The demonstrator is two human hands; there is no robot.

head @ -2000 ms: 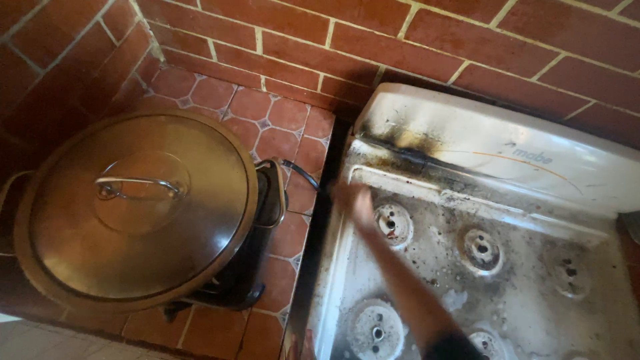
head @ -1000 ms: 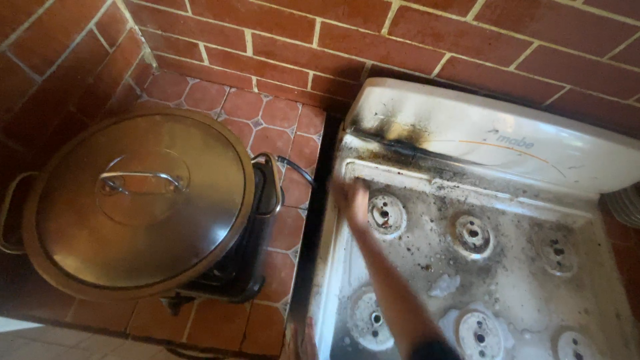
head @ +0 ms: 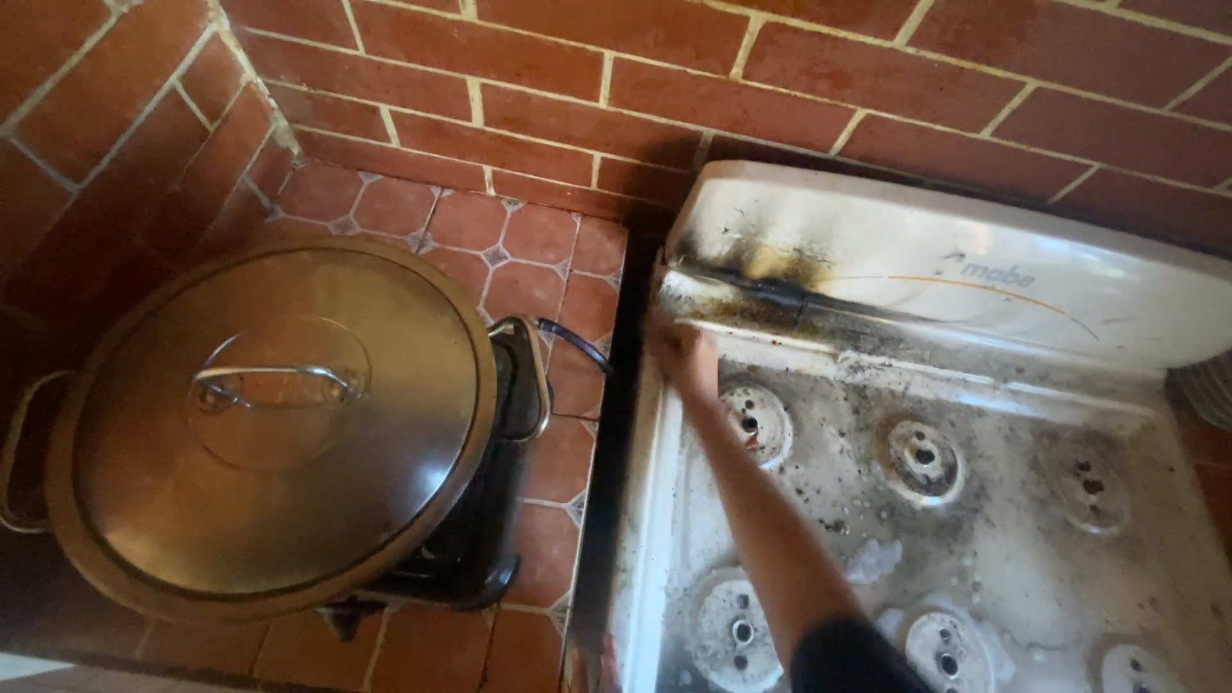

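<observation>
My right hand (head: 685,358) reaches over the white Mabe gas stove (head: 991,539) and is at the left back corner of its top, beside the raised rim. It is blurred, and what its fingers hold, if anything, is hidden. Part of my left hand (head: 610,666) shows at the bottom, by the stove's left front side; its fingers are mostly out of view. Burner bases such as the left back one (head: 757,423) are bare of grates. Soot and brown grease mark the stove's backguard (head: 770,260), and whitish wet patches lie around the lower burners.
A large lidded metal pot (head: 279,520) stands on a black portable burner (head: 481,577) on the tiled counter (head: 549,481) at left. A dark hose (head: 577,346) runs from it toward the narrow gap beside the stove. A brick wall (head: 539,58) stands behind. Stacked plates (head: 1208,390) show at far right.
My right hand has moved a little along the stove's left side toward the back corner. The left hand stays near the stove's left front side.
</observation>
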